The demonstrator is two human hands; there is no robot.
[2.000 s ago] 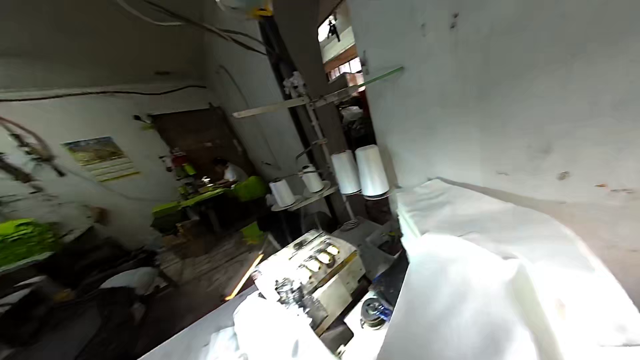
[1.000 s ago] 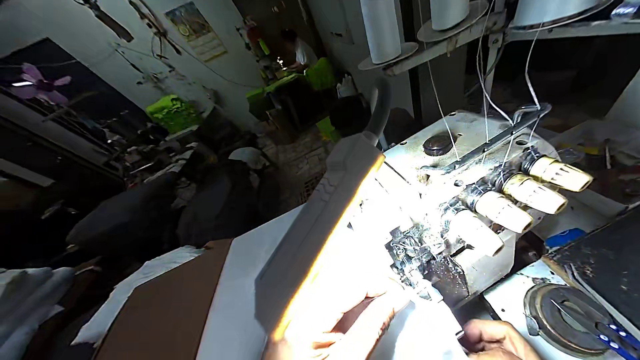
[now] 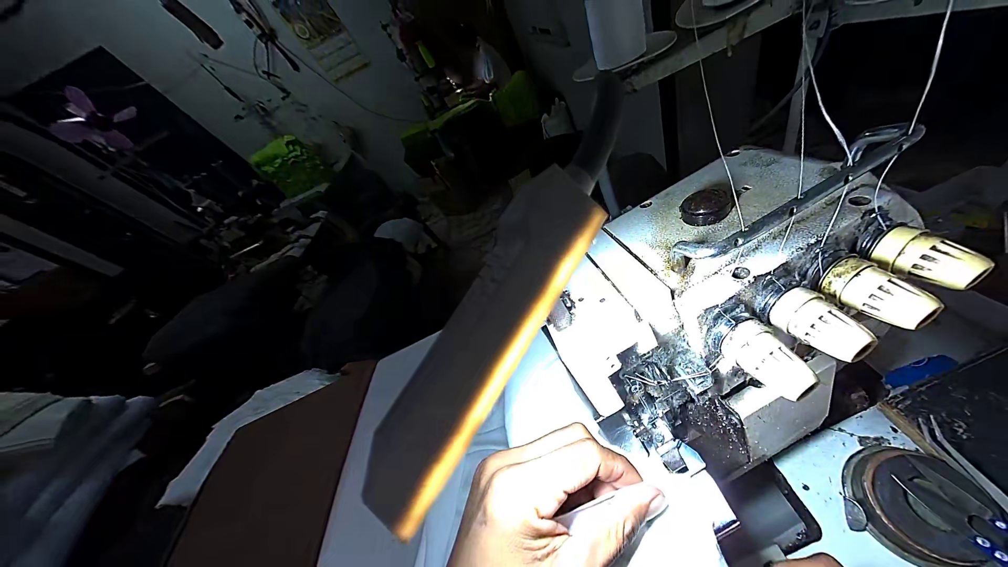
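Note:
An overlock sewing machine [image 3: 787, 205] stands at the right, with threads running down to its cream tension knobs [image 3: 835, 323]. My left hand [image 3: 551, 496] pinches the edge of white fabric [image 3: 685, 524] between thumb and fingers, just in front of the presser foot [image 3: 669, 457]. More of the cloth lies behind and left of that hand. Only a sliver of my right hand [image 3: 811, 561] shows at the bottom edge; what it holds is hidden. A lit lamp head [image 3: 488, 339] on a flexible neck hangs over the work, left of the machine.
Thread cones [image 3: 618, 31] stand on a rack above. Scissors [image 3: 969, 524] lie on a round dark dish [image 3: 898, 496] at the lower right. A brown panel [image 3: 272, 472] and piled cloth [image 3: 63, 449] are at the left. A person [image 3: 488, 63] is in the dim background.
The view has swung down and closer to the machine since the oldest frame. Between the last two frames, my right hand has mostly dropped out of view; my left hand still pinches the fabric.

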